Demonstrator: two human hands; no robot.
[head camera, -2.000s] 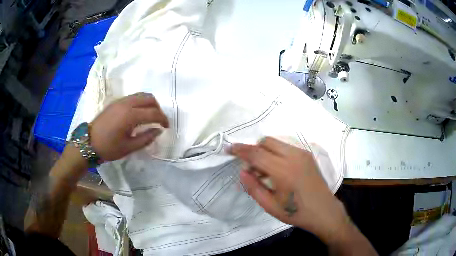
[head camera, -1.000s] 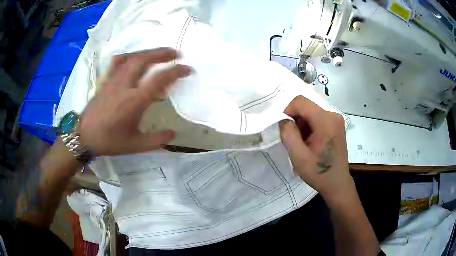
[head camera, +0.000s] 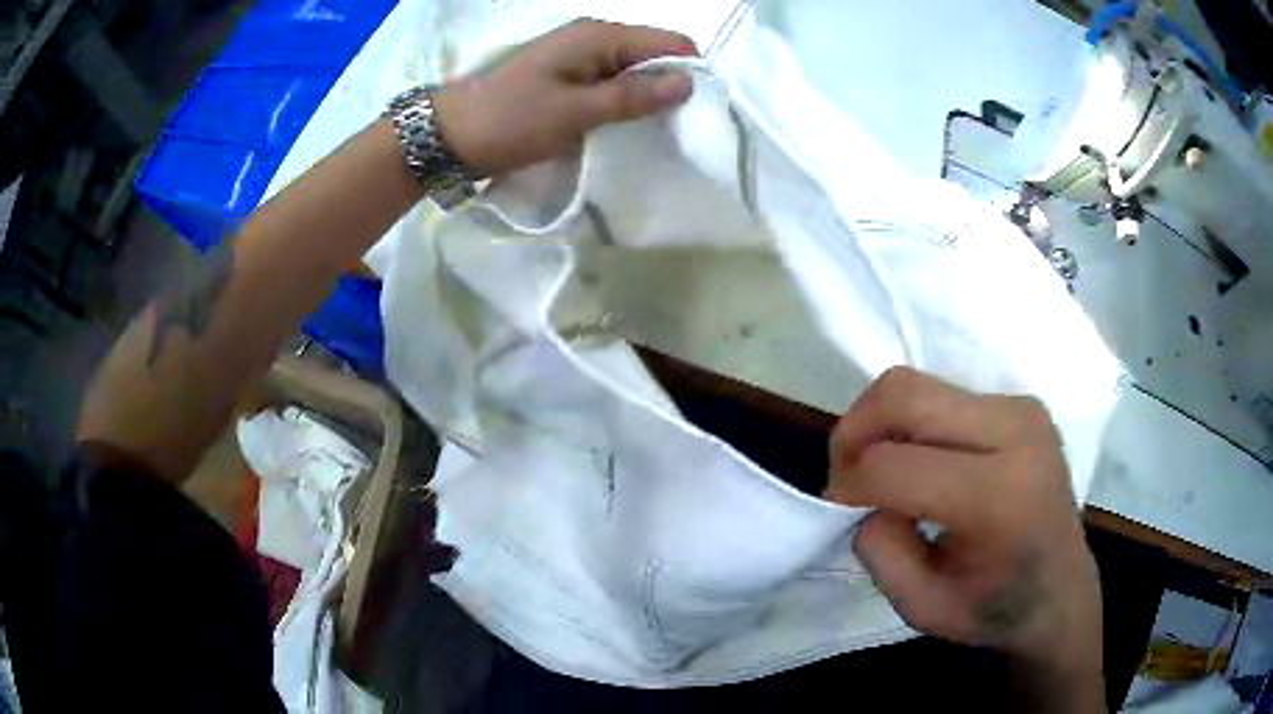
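A white garment (head camera: 754, 558) with thin dark double stitch lines hangs partly over the table's front edge. Its opening is spread wide, and table top and dark space show through it. My left hand (head camera: 586, 91), with a metal watch on the wrist, pinches the garment's rim at the upper middle. My right hand (head camera: 963, 502) grips the rim at the lower right, fingers curled over the cloth. Fingertips of the right hand are partly hidden by folds.
The sewing machine (head camera: 1131, 126) stands at the upper right on the white table (head camera: 1173, 474). Blue plastic (head camera: 279, 112) lies at the upper left. A brown-rimmed container (head camera: 384, 516) with white cloth (head camera: 314, 474) is at the lower left. Papers or packages (head camera: 1194, 635) show at the lower right.
My left hand has moved up and right and now holds the rim. My right hand has moved lower and right. The garment's opening is pulled much wider, and the view has shifted.
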